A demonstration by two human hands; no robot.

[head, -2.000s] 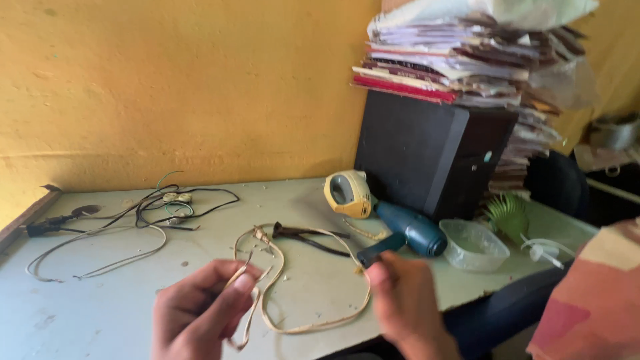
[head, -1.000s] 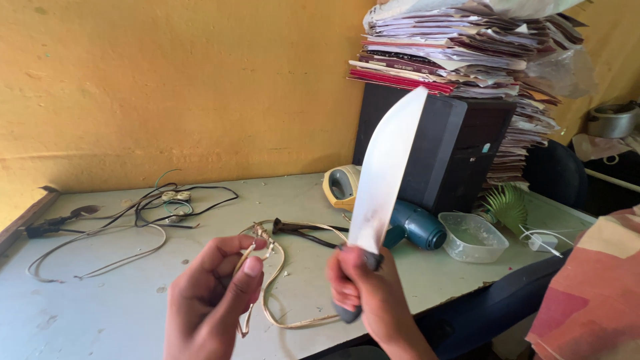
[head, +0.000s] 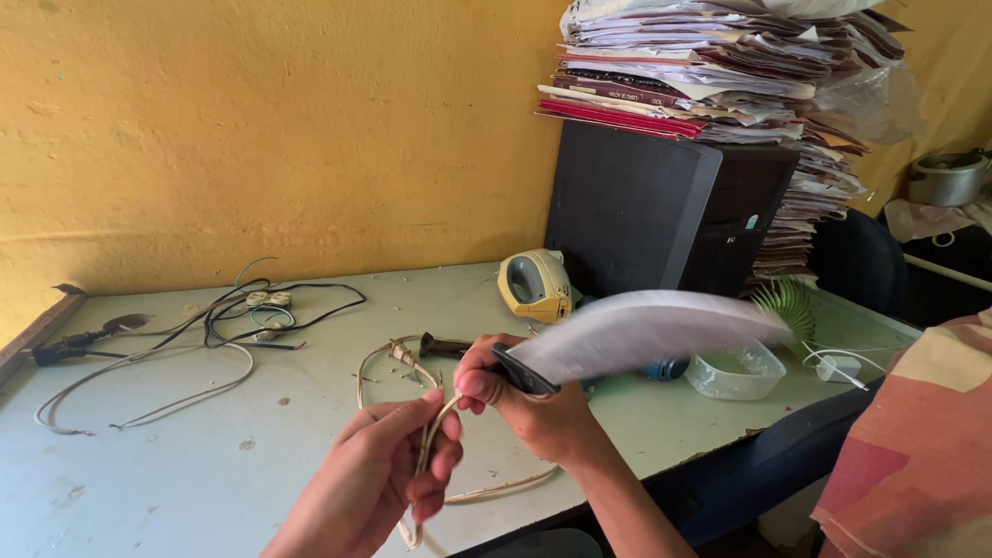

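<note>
My left hand (head: pixel 387 465) grips a thin beige electrical cord (head: pixel 504 490) between thumb and fingers, low in the middle of the view. Beside it, my right hand (head: pixel 535 411) is closed around the black handle of a large knife (head: pixel 651 333); its broad blade, blurred, points to the right. The right thumb and fingertips also touch the cord's end. A two-prong plug (head: pixel 402 354) on beige cord lies on the table behind the hands. Near it is a dark tool (head: pixel 446 346), partly hidden by the right hand.
Black and grey cords (head: pixel 225 318) with outlets lie at left. A yellow appliance (head: pixel 536 284) stands before a black computer tower (head: pixel 666 209) under stacked papers (head: pixel 697 70). At right are a plastic tub (head: pixel 736 376), a white charger (head: pixel 838 367) and a dark chair (head: pixel 728 480).
The knife, upright one second ago, now lies nearly level with its blade to the right. My right hand has moved left to meet my left hand at the cord.
</note>
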